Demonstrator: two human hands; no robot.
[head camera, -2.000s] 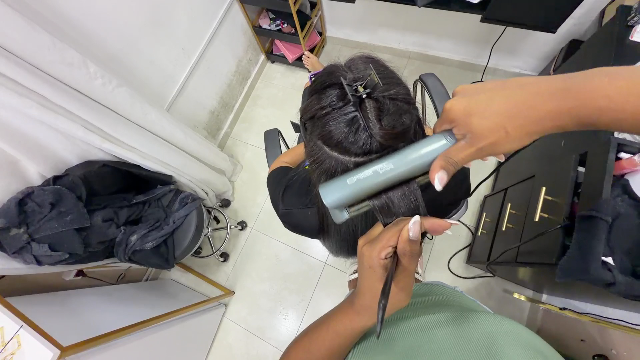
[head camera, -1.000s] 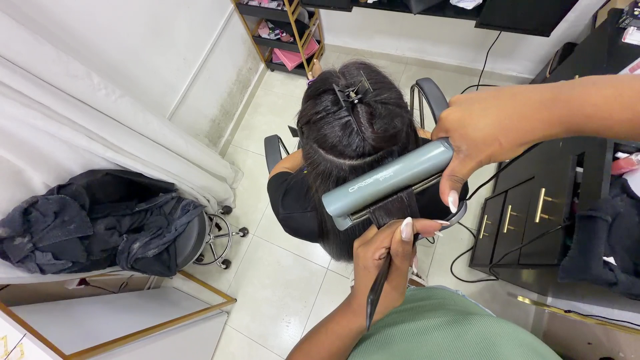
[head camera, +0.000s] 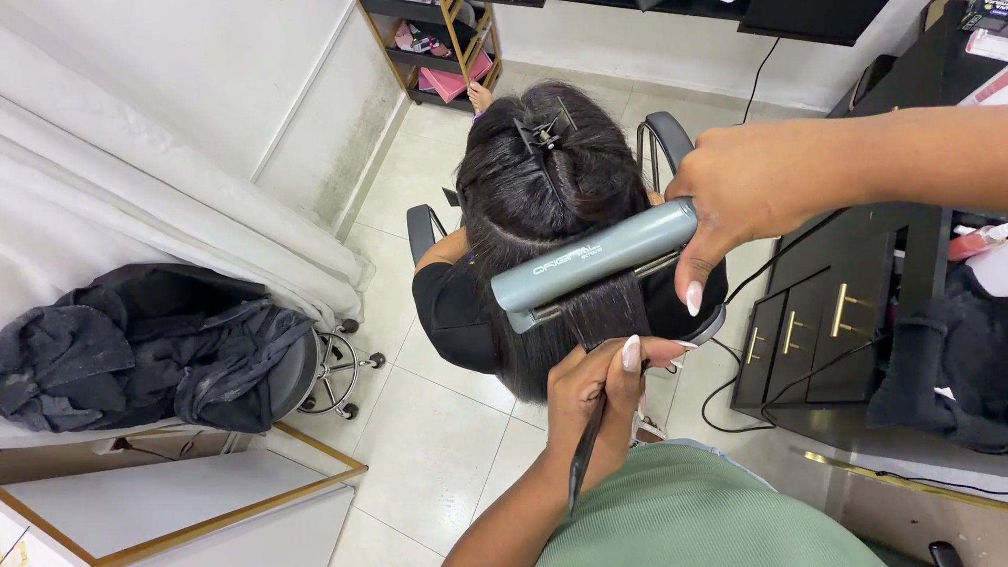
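Observation:
My right hand (head camera: 724, 197) holds a grey-blue hair straightener (head camera: 591, 256) by its right end. Its plates are around a flat section of dark hair (head camera: 606, 309), behind the head of a seated person (head camera: 551, 181). Below the straightener, my left hand (head camera: 594, 390) pinches the lower part of that section between thumb and fingers. A dark thin-handled tool (head camera: 587, 457), perhaps a comb, also sits in my left hand, its tip pointing down. A dark claw clip (head camera: 545, 138) holds hair up on top of the head, and a parting line crosses the back of it.
The person sits in a chair with black armrests (head camera: 425, 228). A wheeled stool (head camera: 339, 370) bearing dark towels (head camera: 142, 354) stands at left, by a white curtain (head camera: 157, 181). Black drawers (head camera: 811, 331) are at right, with a black cord (head camera: 780, 256) nearby. A shelf cart (head camera: 417, 59) stands ahead.
The straightener stays across the hair section between the frames, with only small shifts in its position. My left hand keeps its pinch below it. The view has shifted slightly.

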